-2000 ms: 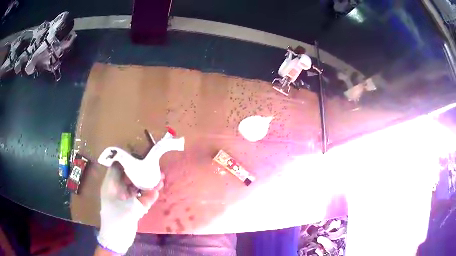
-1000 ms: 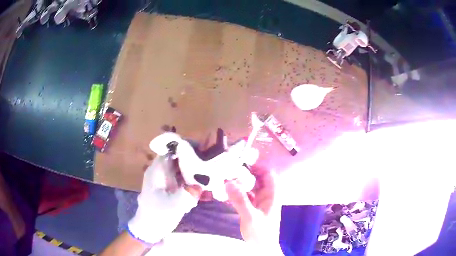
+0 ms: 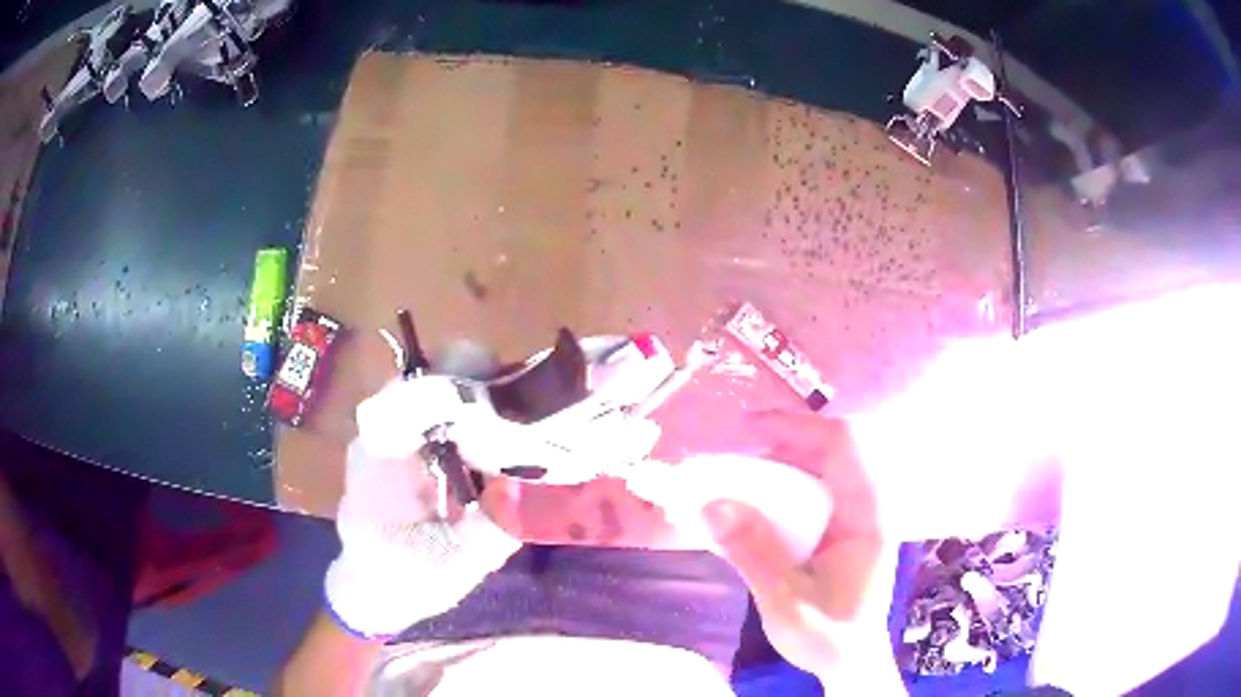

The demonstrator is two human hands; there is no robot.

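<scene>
My left hand (image 3: 408, 545), in a white knitted glove with a blue cuff edge, holds a glossy white unit (image 3: 565, 447) near the bench's front edge. The unit has a black inner part (image 3: 544, 384), dark bars at its left end, a red spot and a thin pale stem at its right end. My right hand (image 3: 823, 524), which looks bare, holds a white squeeze bottle (image 3: 762, 493). The bottle's nozzle end is at the unit's lower right side. Glare hides whether they touch.
Cardboard mat (image 3: 544, 204) lies on the dark green bench. Green item (image 3: 268, 293) and red packet (image 3: 302, 368) lie left; a small printed tube or box (image 3: 776, 354) lies right. White units stand far left (image 3: 204, 48) and far right (image 3: 942, 89). A blue parts bin (image 3: 973, 606) sits lower right beside strong glare.
The squeeze bottle has left the mat and is now in my right hand. The unit has turned, showing dark bars and more of its black part. My right hand has moved off the unit's end.
</scene>
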